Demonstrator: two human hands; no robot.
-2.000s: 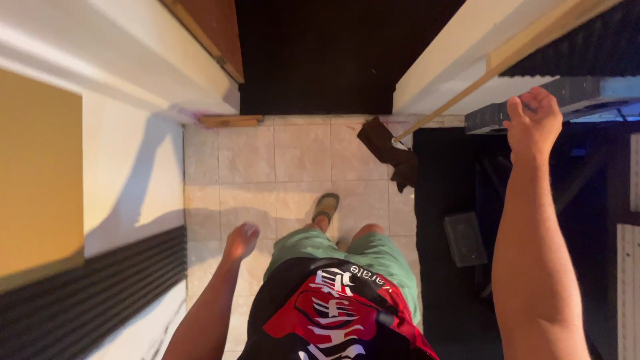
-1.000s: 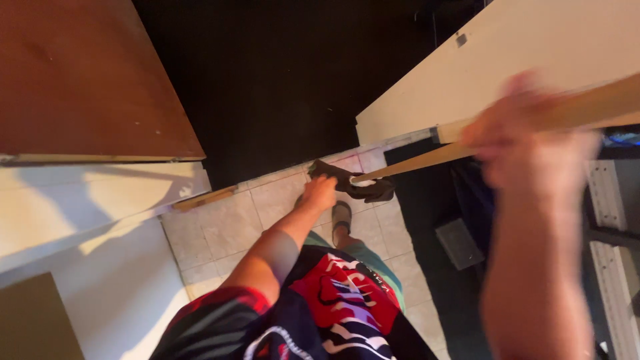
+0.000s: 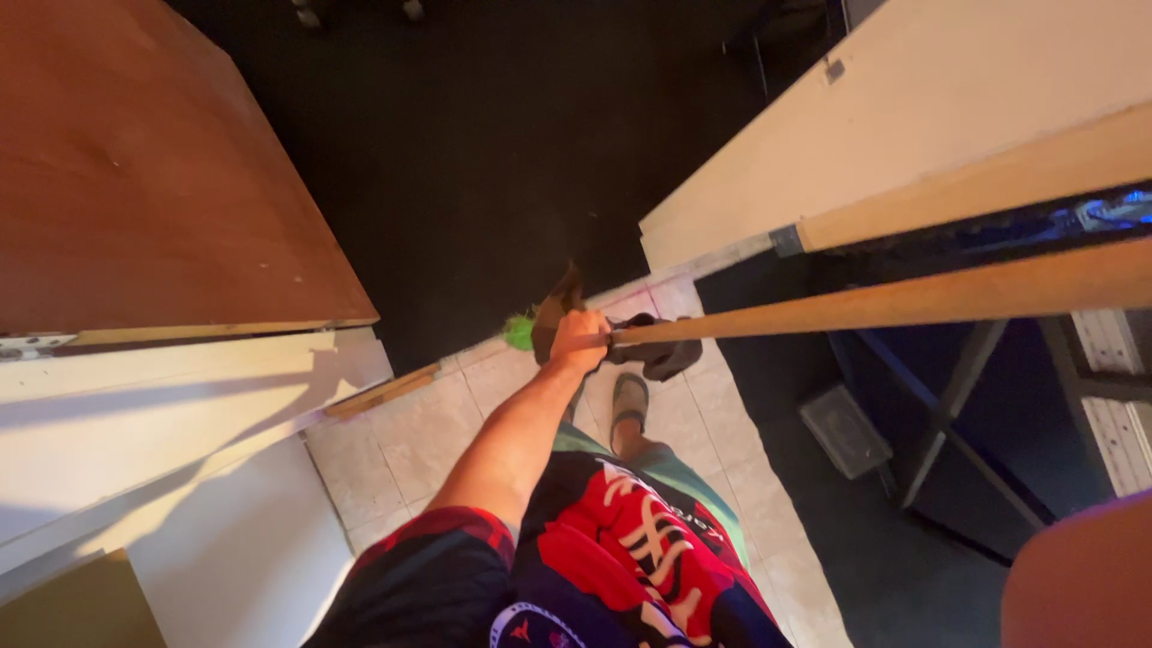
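My left hand [image 3: 580, 342] grips a dark brown cloth [image 3: 670, 349] that is draped over the lower end of a long wooden pole [image 3: 900, 295]. Green bristles [image 3: 519, 331], likely of a broom head, show at the left side of the cloth. The pole runs up to the right edge of the view. My right hand is outside the frame; only a blurred part of the right arm [image 3: 1080, 576] shows at the lower right.
A brown wooden door [image 3: 162, 180] stands at the left, a pale panel [image 3: 900, 135] at the right. Dark floor [image 3: 504, 162] lies beyond the tiled floor [image 3: 432, 423]. A clear plastic box [image 3: 844, 432] and a metal frame [image 3: 954, 405] are at the right.
My left hand, apart from the cloth two seconds ago, now holds it. Green bristles have come into sight beside the cloth. My right hand has left the view.
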